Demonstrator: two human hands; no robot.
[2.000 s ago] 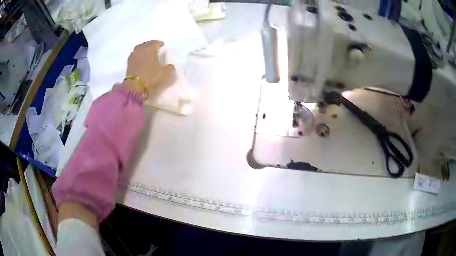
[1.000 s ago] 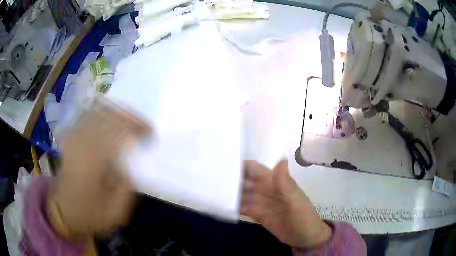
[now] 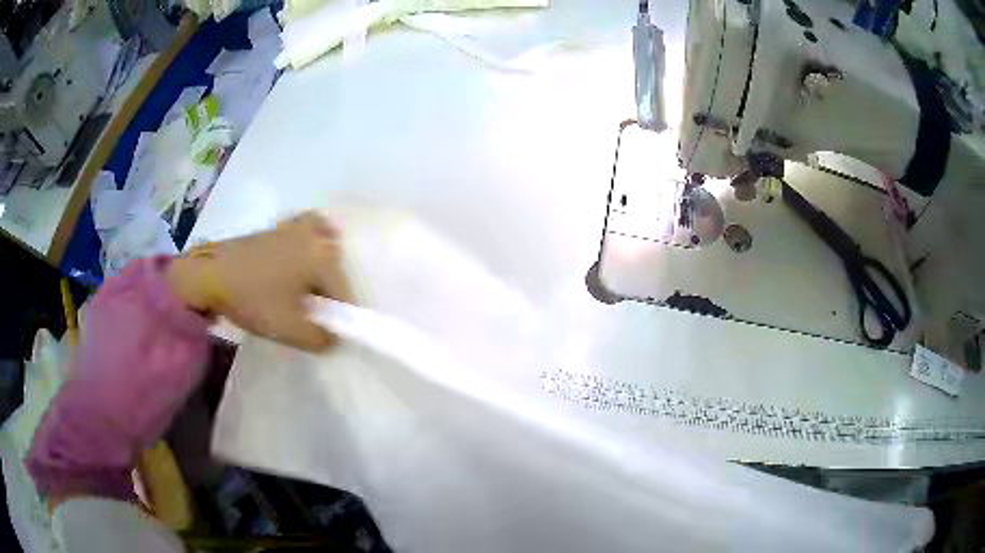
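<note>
A large white fabric panel (image 3: 432,400) lies partly on the white table and hangs over its front edge, stretching to the lower right. My left hand (image 3: 283,283), in a pink sleeve with a yellow band at the wrist, grips the panel's upper left part between thumb and fingers. The hand is slightly blurred. My right hand does not show. The sewing machine head (image 3: 799,86) stands to the right, with its needle area lit and no fabric under the foot.
Black-handled scissors (image 3: 853,265) lie on the machine bed (image 3: 756,275), right of the needle. A paper label (image 3: 936,369) is near them. A printed ruler (image 3: 713,408) runs along the table front. Pale cloth pieces (image 3: 356,24) lie at the back. Scraps (image 3: 162,162) fill a blue area at left.
My left hand now grips the panel, which has spread across the table's front edge to the right. My right hand, open beside the panel a second ago, has left the view. The camera view has shifted.
</note>
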